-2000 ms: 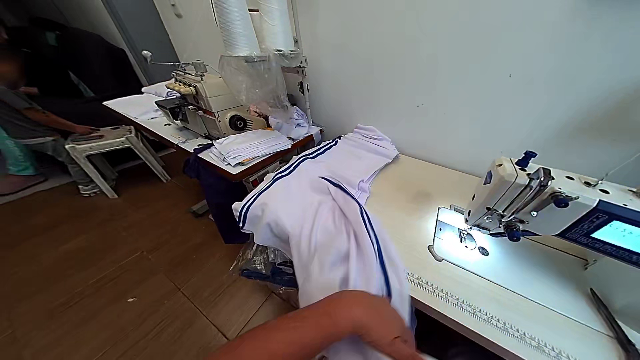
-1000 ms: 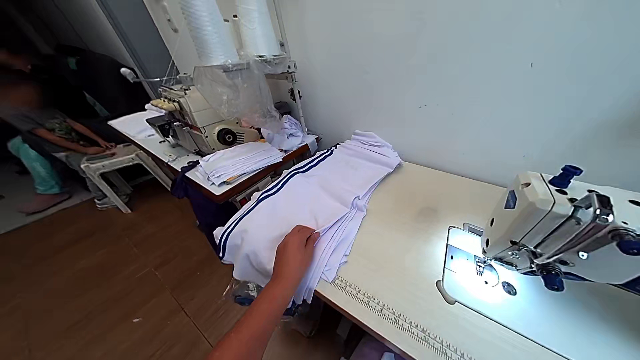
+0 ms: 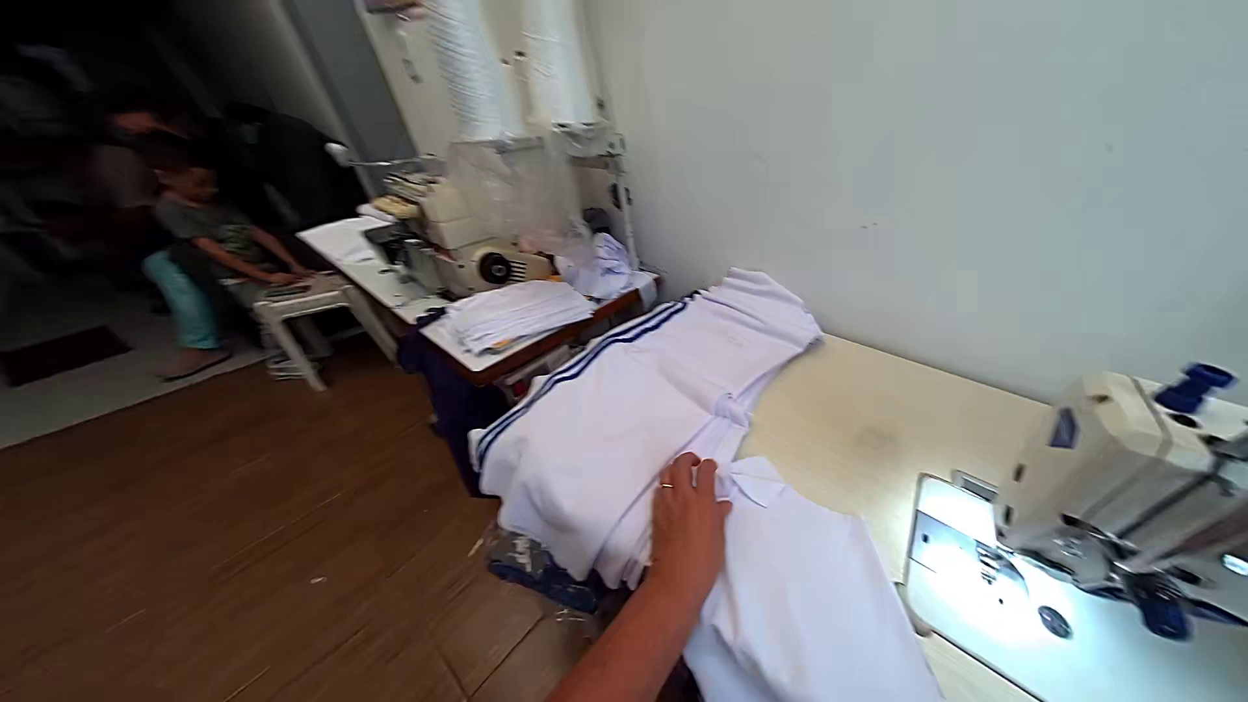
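Note:
My left hand (image 3: 687,526), with a ring on one finger, reaches in from the bottom. Its bent fingers grip white cloth where a pile and a separate piece meet. On its left lies the pile of white garment pieces (image 3: 624,419), with dark blue stripes along the far-left edge, draped over the table's front edge. To its right a white garment piece (image 3: 809,585) with a small pointed flap at its top lies on the table and runs out of view at the bottom. My right hand is not in view.
A lit sewing machine (image 3: 1121,487) stands at the right. Behind the pile are an overlock machine (image 3: 458,234), stacked white pieces (image 3: 522,314) and thread cones (image 3: 473,68). A person (image 3: 224,234) sits by a white stool (image 3: 312,297) at far left.
A separate white piece now lies right of my left hand, where the previous frame shows bare table and its ruler strip. The striped pieces, bunched two seconds ago, lie flatter on the pile.

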